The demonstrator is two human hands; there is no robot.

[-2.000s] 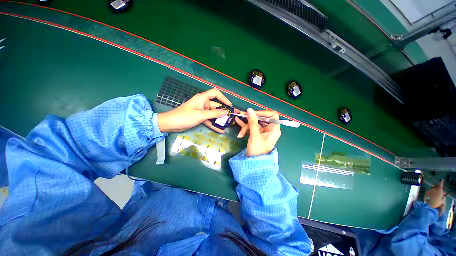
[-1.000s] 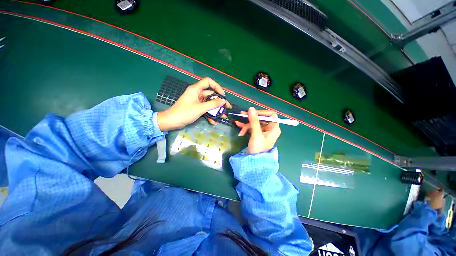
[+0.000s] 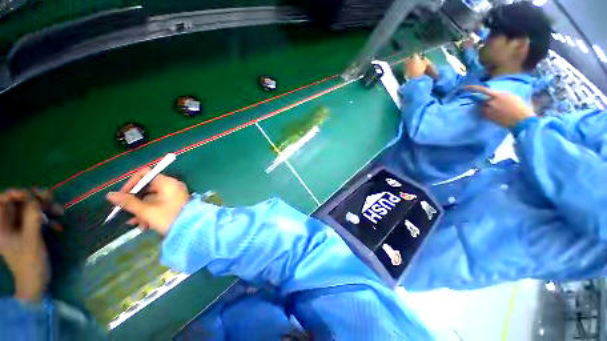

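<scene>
My left hand point(image 3: 25, 250) is at the left edge, blurred, with its fingers closed around the dark round electronic module point(image 3: 44, 212), of which little shows. My right hand point(image 3: 160, 203) holds the white-handled tweezers point(image 3: 154, 176), their dark tips pointing down and left over the bench, apart from the module. The adhesive sheet with rows of yellow patches point(image 3: 130, 280) lies below my hands, blurred and partly outside the picture.
Three round units point(image 3: 132, 135) ride on the green belt point(image 3: 219, 73) beyond the red line. A second film strip point(image 3: 293, 148) lies on the bench mat. A black box marked PUSH point(image 3: 383, 220) is by the bench edge. People in blue smocks point(image 3: 442, 126) are at the right.
The view has swung to the right, so my hands and the sheet now show further left and the people at the right show more fully. Both hands keep their holds.
</scene>
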